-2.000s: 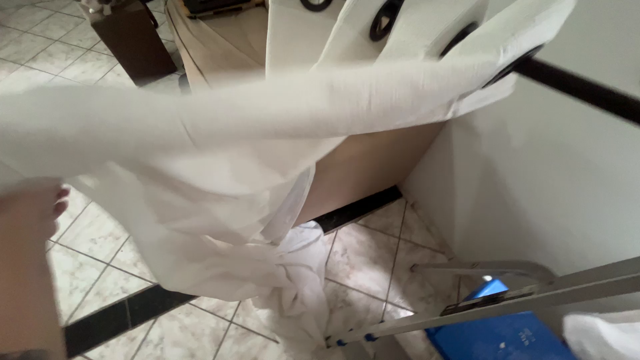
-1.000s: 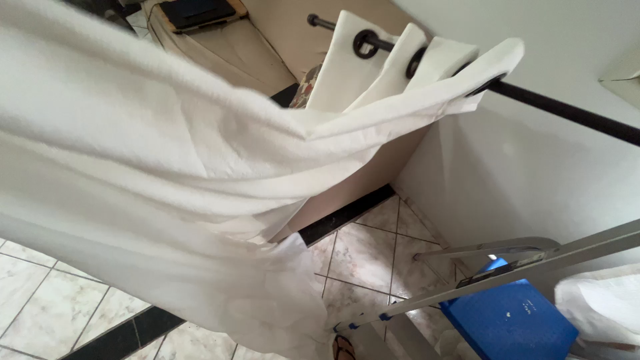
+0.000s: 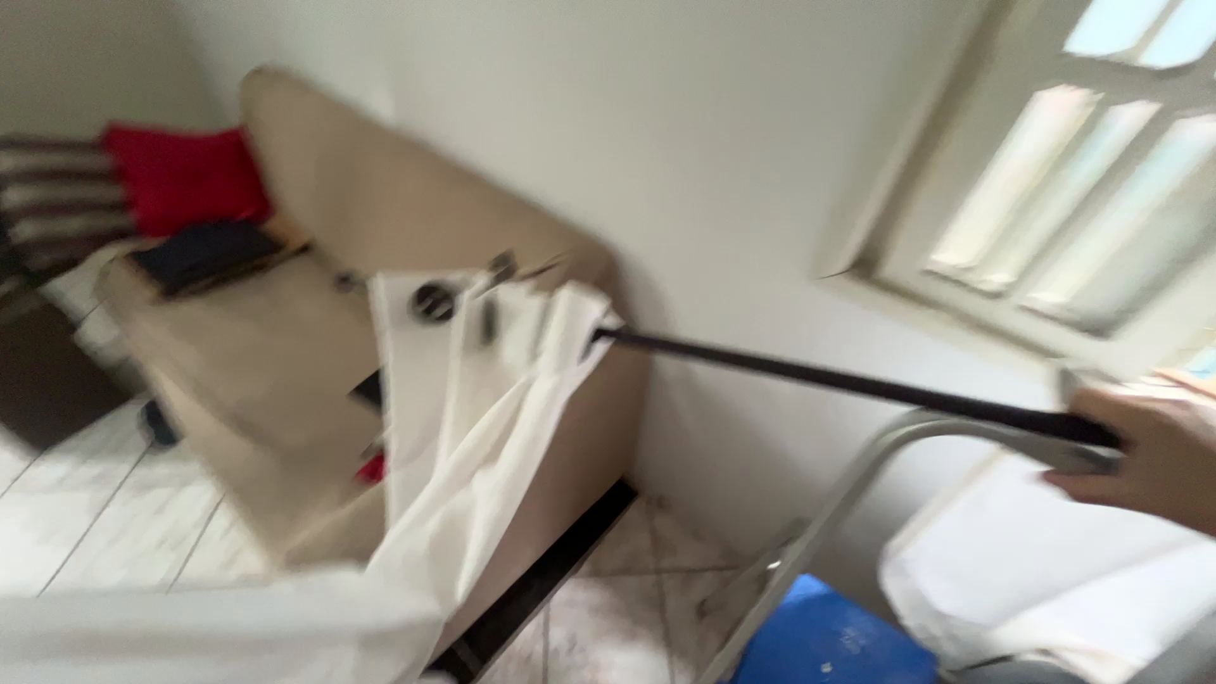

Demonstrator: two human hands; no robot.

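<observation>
My right hand (image 3: 1145,456), at the right edge, is closed around the end of a dark curtain rod (image 3: 845,382). The rod slopes up to the left, and a white grommet curtain (image 3: 475,456) hangs bunched near its far end. A dark ring (image 3: 434,302) shows in the curtain's top edge. The lower cloth spreads toward the bottom left corner. My left hand is out of view. The picture is blurred.
A beige sofa (image 3: 437,190) with a red cushion (image 3: 190,179) and a dark flat object (image 3: 204,255) stands against the wall. A metal stepladder's rail (image 3: 836,494) curves beside a blue object (image 3: 826,636). A window (image 3: 1045,190) is at upper right.
The view has swung up, bringing the window and more of the sofa in. My right hand on the rod's end has come into sight; the curtain covers less of the left side.
</observation>
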